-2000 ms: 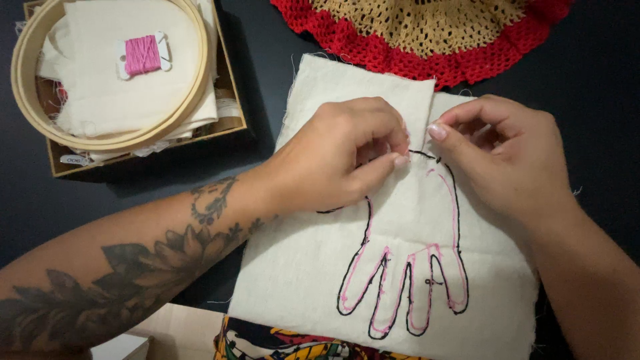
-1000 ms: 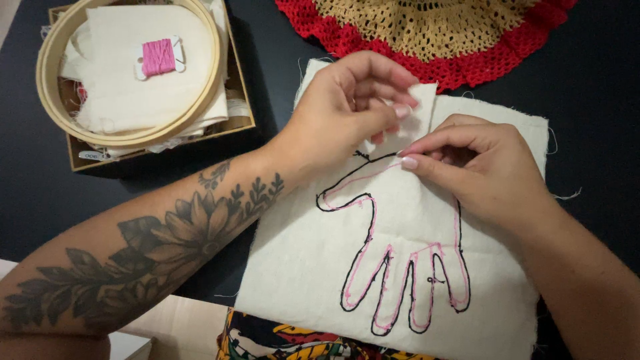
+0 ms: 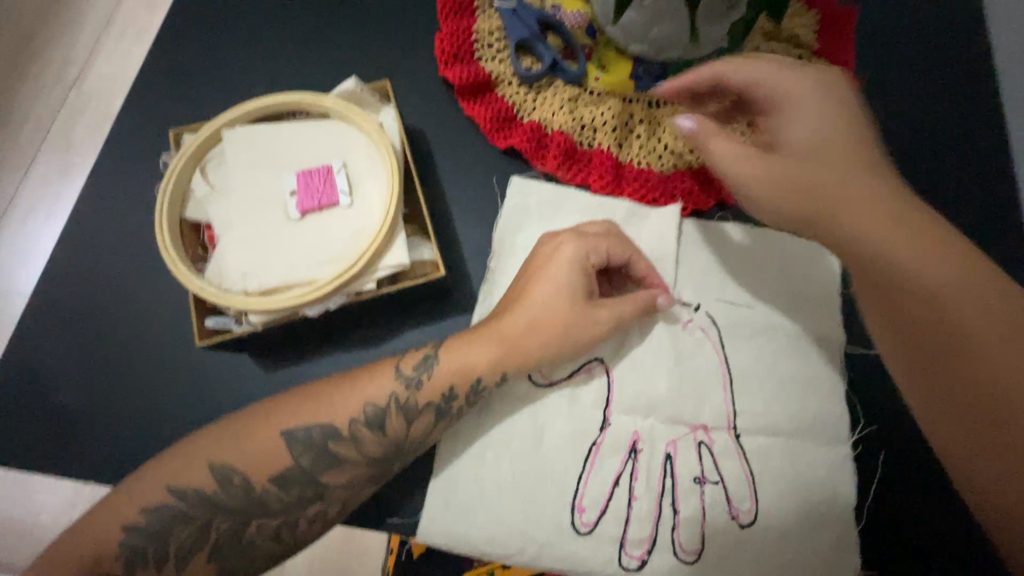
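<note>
A cream cloth (image 3: 784, 384) lies on the dark table, bearing a hand outline (image 3: 730, 384) in black thread with pink lines beside it. My left hand (image 3: 588, 280) pinches at the cloth by the upper end of the outline, thumb and forefinger together; a short dark thread end shows at the fingertips. My right hand (image 3: 744, 128) is raised above the red and tan crocheted mat, blurred, thumb and forefinger apart. Whether it holds a needle or thread cannot be told.
At the left, a box (image 3: 418, 216) of cloth scraps carries a wooden embroidery hoop (image 3: 166, 216) and a card of pink thread (image 3: 318, 188). Dark-handled scissors (image 3: 540, 44) and a whitish pot (image 3: 672, 28) stand or lie on the crocheted mat (image 3: 560, 120). Patterned fabric (image 3: 408, 556) shows below the cloth.
My right hand has moved from the cloth up over the crocheted mat. My left hand now pinches close to the outline's end. The view has shifted, bringing the scissors and pot into sight.
</note>
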